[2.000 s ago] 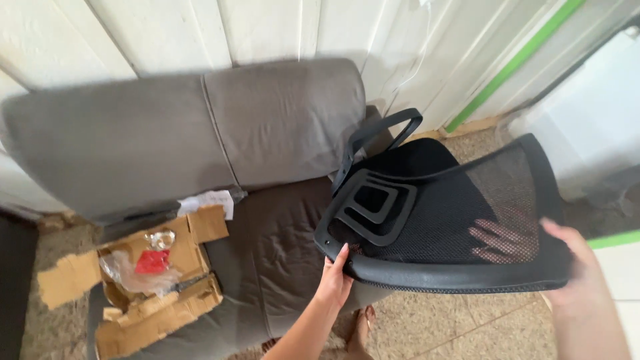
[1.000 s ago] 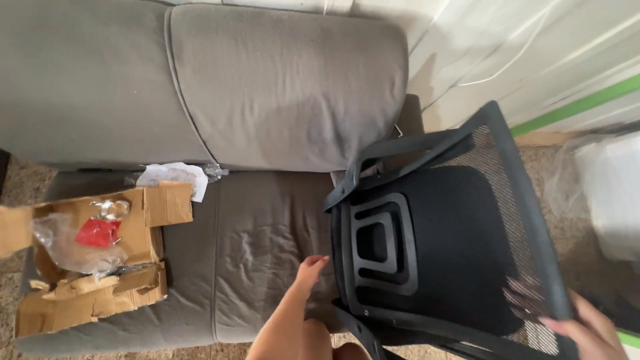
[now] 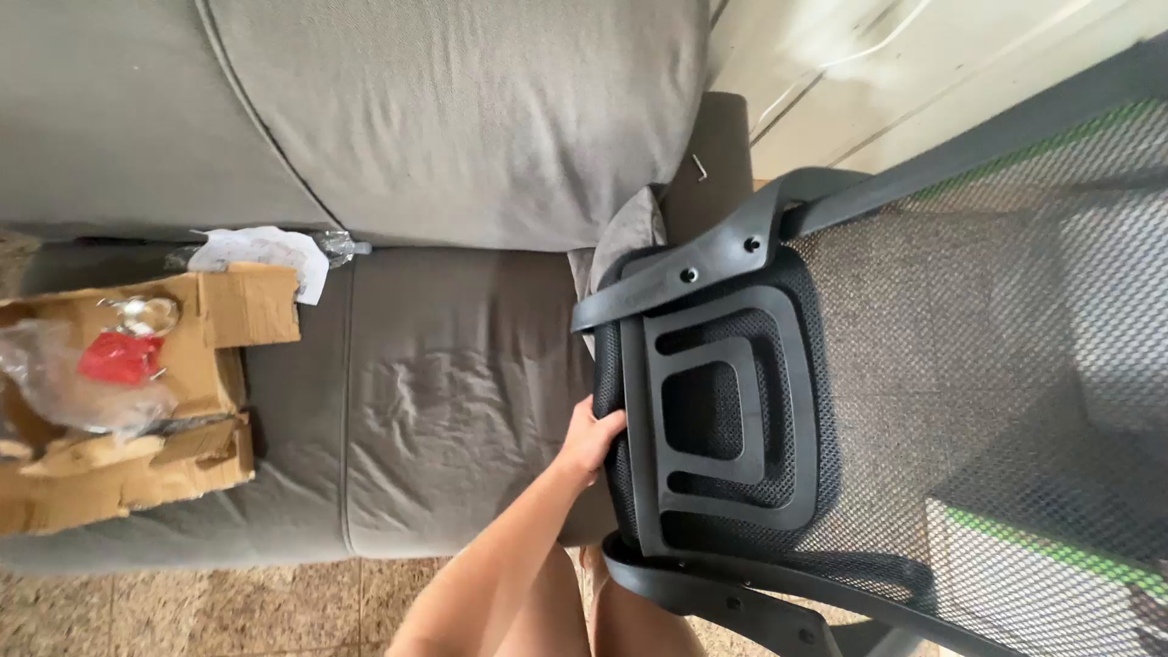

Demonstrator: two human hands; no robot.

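Observation:
A black office chair with a mesh backrest (image 3: 985,365) fills the right side of the view, close to the camera. Its plastic lumbar support (image 3: 798,411) faces up, between two black armrests; the upper armrest (image 3: 721,265) has screw holes. My left hand (image 3: 593,438) grips the padded edge beside the lumbar support, thumb on top and fingers hidden beneath. At the lower right edge, dark shapes behind the mesh may be fingers of my right hand, but they are too unclear to tell.
On the grey sofa (image 3: 456,401) at left lies an open cardboard box (image 3: 246,306) with a red packet (image 3: 120,357) and clear plastic. Crumpled paper (image 3: 260,251) lies behind it. A hex key (image 3: 700,168) rests on the sofa's arm. Tiled floor (image 3: 228,607) runs along the front.
The chair's backrest has come up closer to the camera and now spreads across the right side. My left hand, off the chair one second ago, now holds its padded edge. My right hand has dropped from clear view.

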